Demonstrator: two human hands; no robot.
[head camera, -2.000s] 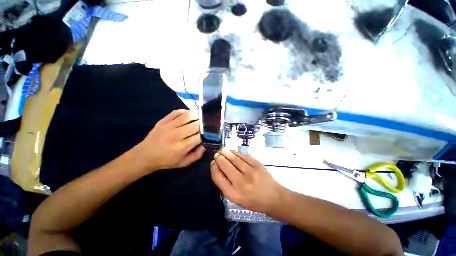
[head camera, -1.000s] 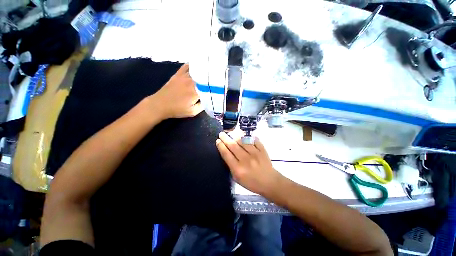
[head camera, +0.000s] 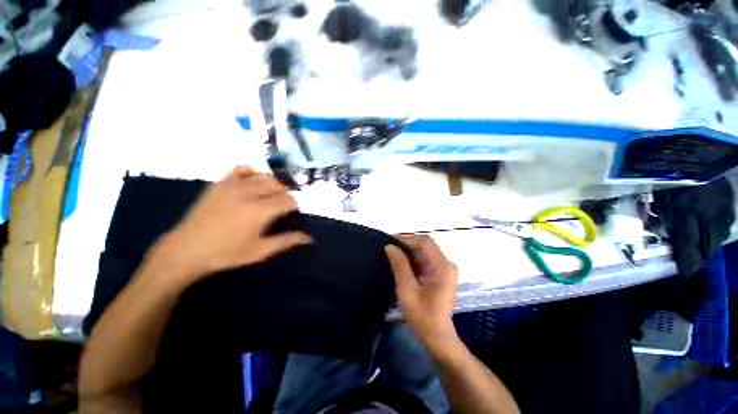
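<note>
A black garment panel (head camera: 324, 279) lies on the white table in front of the machine and hangs over the front edge. My left hand (head camera: 235, 220) is on the panel's upper part, left of the needle area, fingers spread and slightly blurred. My right hand (head camera: 426, 275) pinches the panel's right corner between thumb and fingers. The white sewing machine (head camera: 485, 89) with a blue stripe stands behind. Its presser foot area (head camera: 303, 179) is just above the cloth's upper edge; whether the foot touches the cloth cannot be told.
Scissors with a yellow and a green loop (head camera: 558, 251) lie right of the cloth. A dark flat plate with a brown tab (head camera: 455, 179) is under the machine arm. A tan card strip (head camera: 36, 234) lies at the left. Dark cloth (head camera: 688, 218) hangs at the right edge.
The panel's upper edge has come down towards me, and its right corner has moved right with my right hand. My left hand has moved down-left. The whole view has shifted.
</note>
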